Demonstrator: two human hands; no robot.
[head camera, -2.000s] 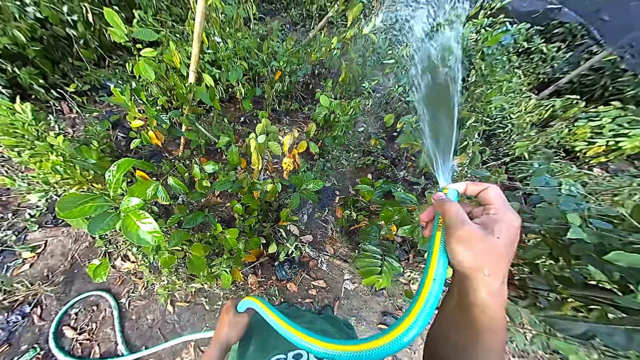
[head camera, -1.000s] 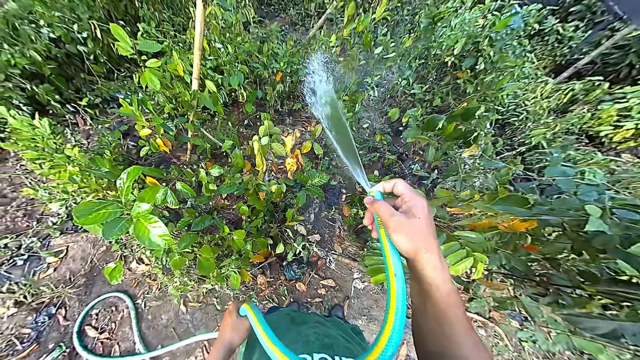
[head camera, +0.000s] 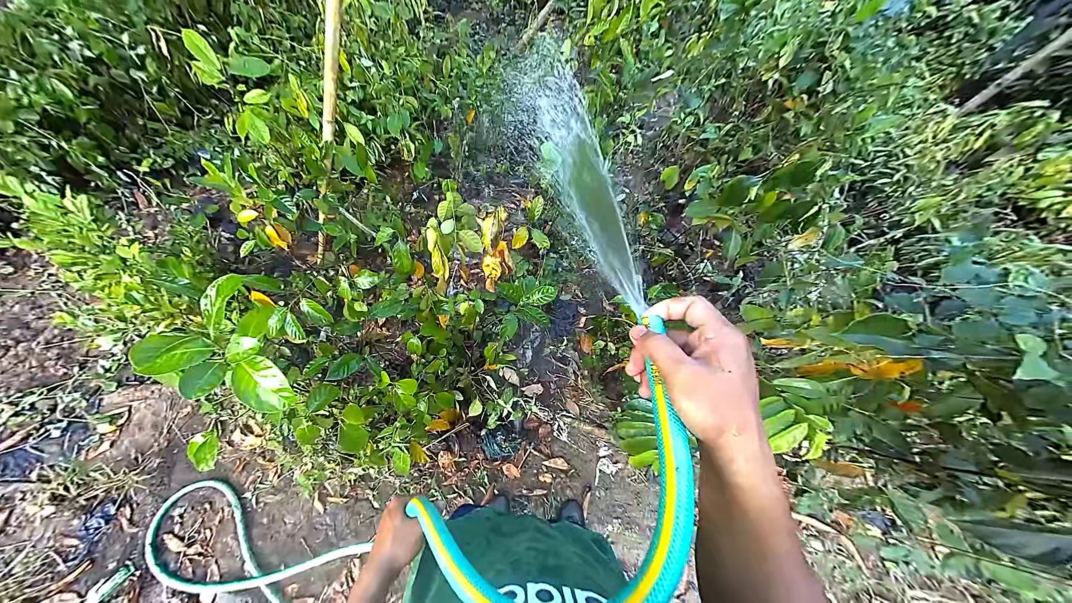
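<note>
My right hand (head camera: 699, 368) grips the end of a teal garden hose (head camera: 670, 469) with a yellow stripe, its fingers at the mouth. A fan-shaped spray of water (head camera: 590, 184) leaves the mouth and slants up and to the left over the plants. Lower down, my left hand (head camera: 396, 536) is closed around the same hose near my waist. Between the hands the hose sags in front of my green shirt (head camera: 528, 553), its lowest part cut off by the frame. Beyond my left hand the hose lies in a loop on the ground.
Leafy plants (head camera: 260, 360), some with yellowed leaves (head camera: 494, 260), grow ahead and on both sides. An upright wooden stick (head camera: 331, 92) stands at the left, and a slanting pole (head camera: 1017, 71) is at the upper right. Bare soil (head camera: 318, 519) with dry leaves lies around my feet.
My right hand with the hose end moved left, then a little back right. The spray, nearly straight up two seconds ago, now slants left. My left hand keeps its hold.
</note>
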